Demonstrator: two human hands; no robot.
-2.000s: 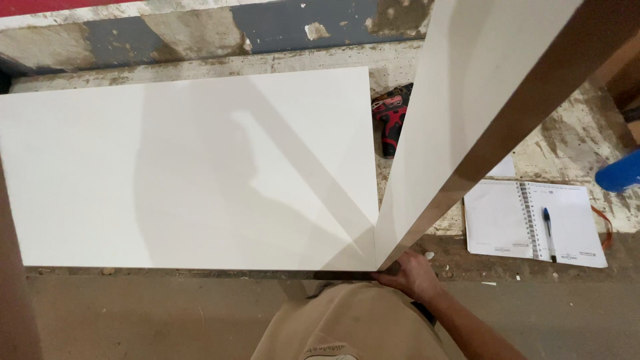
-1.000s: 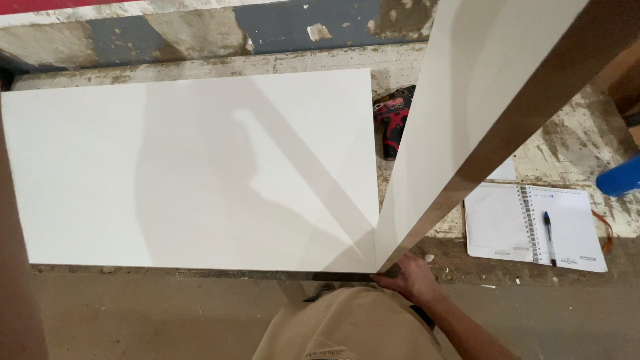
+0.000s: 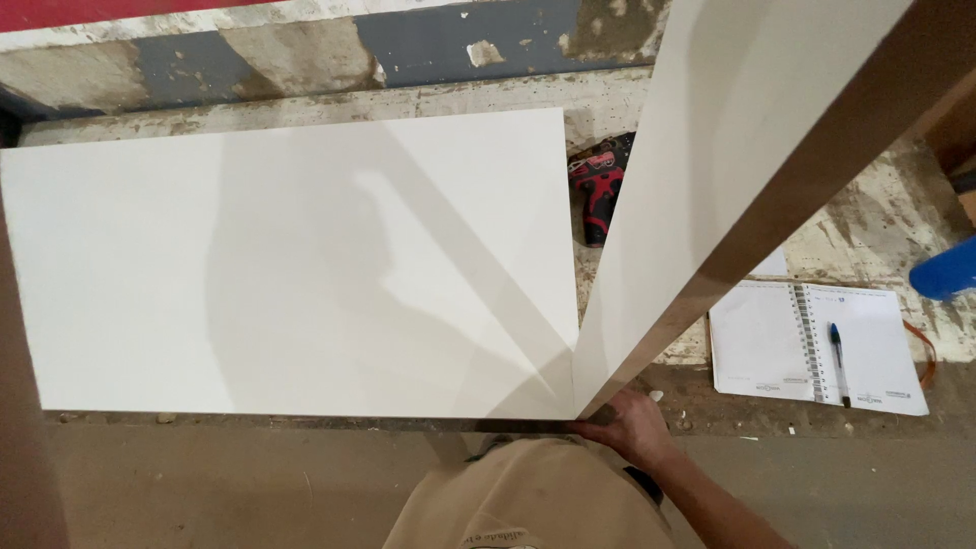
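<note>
A wide white panel (image 3: 305, 267) lies flat across the bench. At its right end a second white panel (image 3: 709, 168) with a brown-looking edge rises toward the camera, and the two touch at the near corner. My right hand (image 3: 637, 431) grips the foot of the upright panel at that corner, thumb and fingers against the edge; part of the fingers is hidden under it. My left hand is not in view. A brown upright strip (image 3: 23, 427) runs down the left edge of the picture.
Behind the upright panel a red and black cordless drill (image 3: 602, 187) is partly hidden. An open spiral notebook (image 3: 762, 335) with a blue-capped pen (image 3: 839, 366) lies right on the worn bench (image 3: 862, 229). A blue object (image 3: 945, 271) is at the far right.
</note>
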